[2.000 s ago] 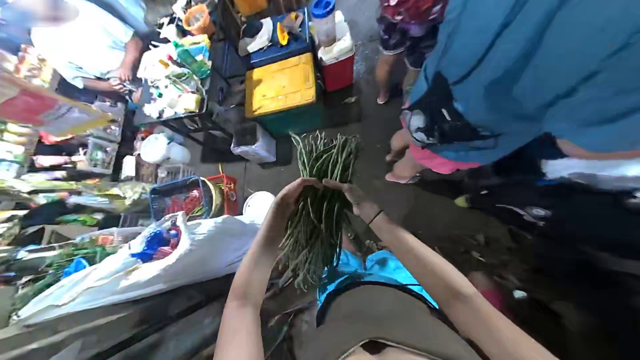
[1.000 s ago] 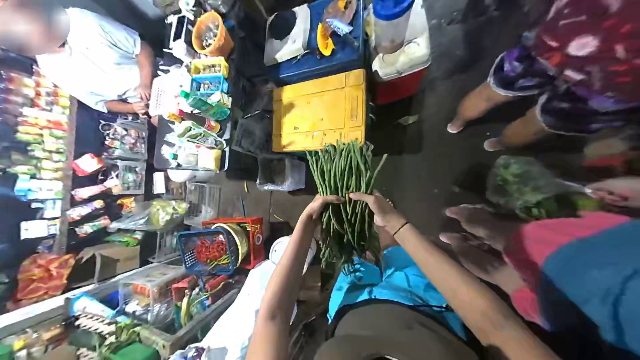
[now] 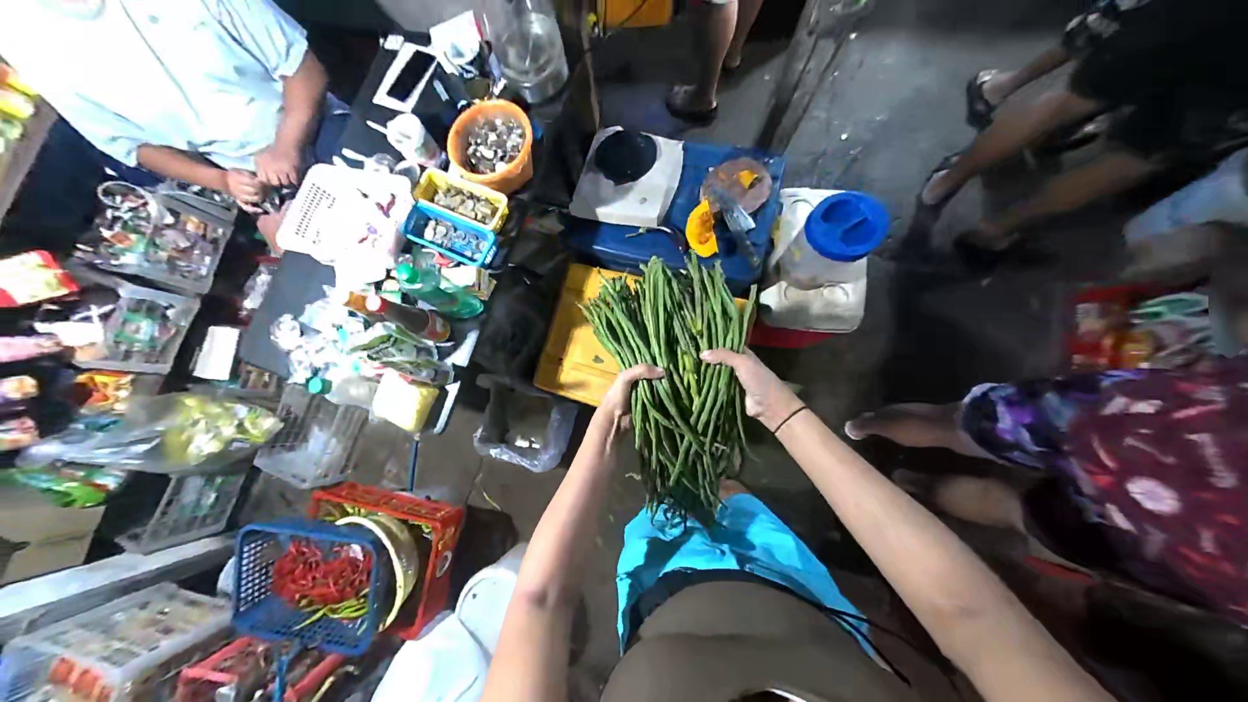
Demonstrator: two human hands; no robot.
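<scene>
A large bundle of green string beans [image 3: 682, 390] is held upright in front of my body, above my blue shorts. My left hand [image 3: 629, 392] grips its left side, the thumb lying over the beans. On the right side my right hand [image 3: 751, 382] grips the same bundle, with a thin dark band on the wrist. The fingers behind the bundle are hidden. Beyond the beans, partly covered by them, is a yellow container lid [image 3: 570, 336]. Past it stands a blue cooler [image 3: 717, 175] with a piece of orange squash [image 3: 701, 229] on top.
A dark table [image 3: 292, 292] at left holds an orange bucket of coins [image 3: 494, 146], small baskets and bottles. Behind it stands a person in a light shirt [image 3: 166, 78]. Lower left, a blue basket [image 3: 249, 585] holds red chillies. A person in patterned clothes [image 3: 1150, 478] is at right.
The view has moved forward, so the table, cooler and yellow lid now lie closer. Both hands keep hold of the bean bundle. A bag of greens seen at right one second ago is out of view.
</scene>
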